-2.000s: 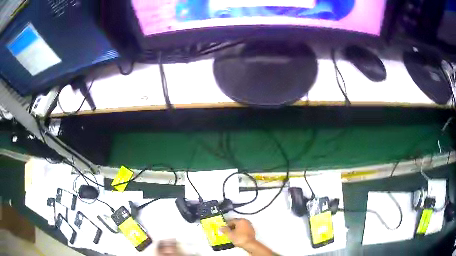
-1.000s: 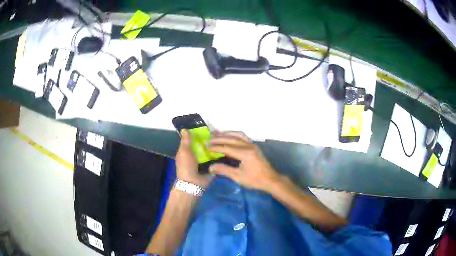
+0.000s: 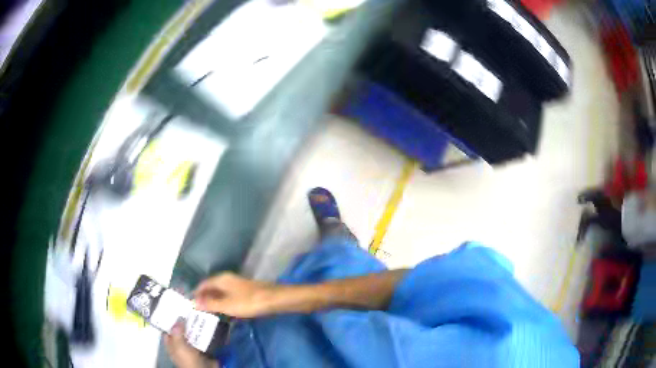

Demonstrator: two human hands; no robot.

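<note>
A smartphone (image 3: 171, 310) is back side up, with camera lenses at its upper left end and a white barcode label on its back. My left hand (image 3: 185, 348) holds it from below; this hand is partly cut off by the lower edge. My right hand (image 3: 229, 295) is at the phone's upper long side, its fingers bent against or just beside the label; blur hides whether it grips. The phone is over the near edge of the bench.
White paper (image 3: 180, 215) covers part of the green bench (image 3: 244, 180). A blurred phone (image 3: 185, 180) and a dark scanner (image 3: 84, 302) lie there. Black trays (image 3: 460, 93) stand on a blue crate (image 3: 395, 122). A yellow line (image 3: 392, 205) crosses the floor. A person's red-and-dark clothing (image 3: 611, 280) shows far right.
The view has swung right toward the trays and floor. The phone, first on the bench and then held screen up in both hands, now shows its labelled back.
</note>
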